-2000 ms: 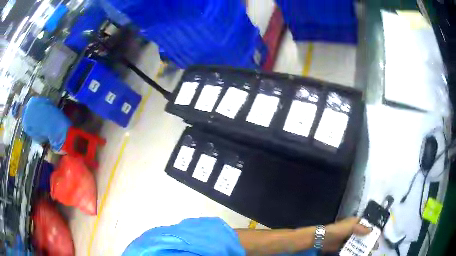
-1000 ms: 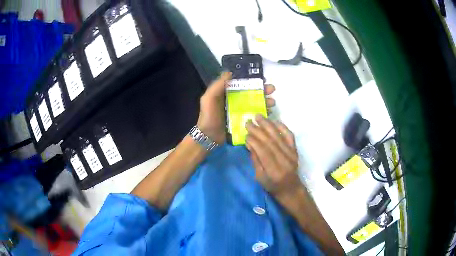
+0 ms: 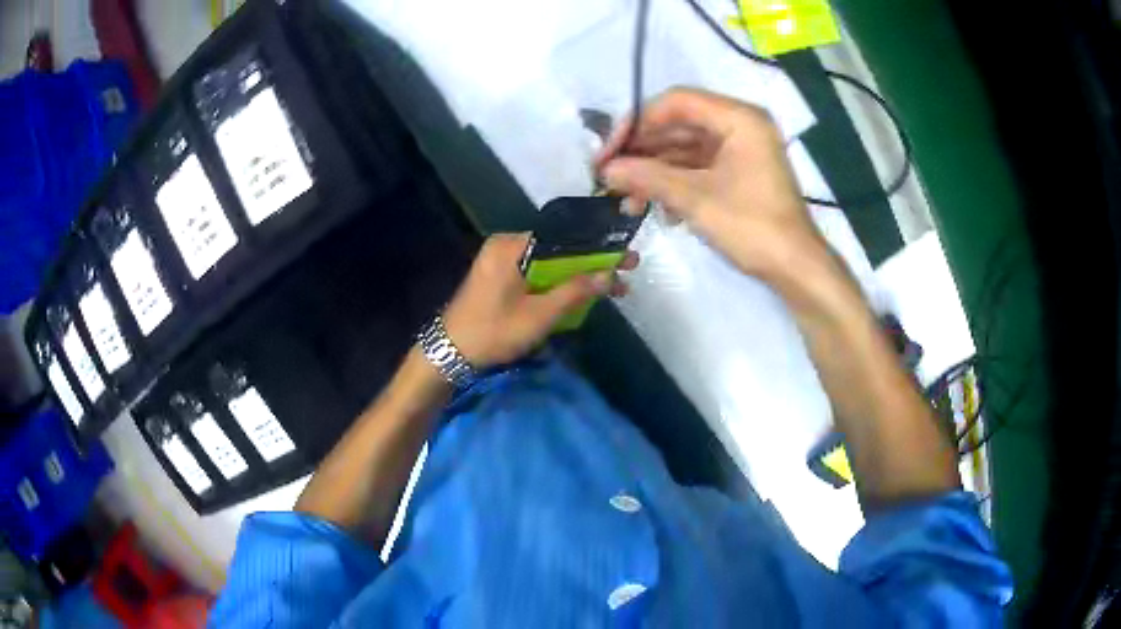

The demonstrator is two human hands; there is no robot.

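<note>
A black smartphone (image 3: pixel 580 236) with a yellow-green patch on the side facing me lies in my left hand (image 3: pixel 510 301), thumb across the patch. My right hand (image 3: pixel 725 184) pinches the end of a thin black cable (image 3: pixel 639 74) at the phone's top edge. My fingers hide the plug, so I cannot tell whether it is in the phone. Both hands are bare. A metal watch is on my left wrist.
Two black trays (image 3: pixel 338 264) at left hold several label-up phones (image 3: pixel 264 154). Blue bins (image 3: pixel 55 473) stand beyond. On the white-covered bench are a yellow-green card (image 3: pixel 789 25), looped cables and another phone (image 3: pixel 836 463), partly hidden by my right forearm.
My right hand has left the phone's yellow-green face and now holds the cable end at its top edge. My left hand still holds the phone, now tilted and slightly lower.
</note>
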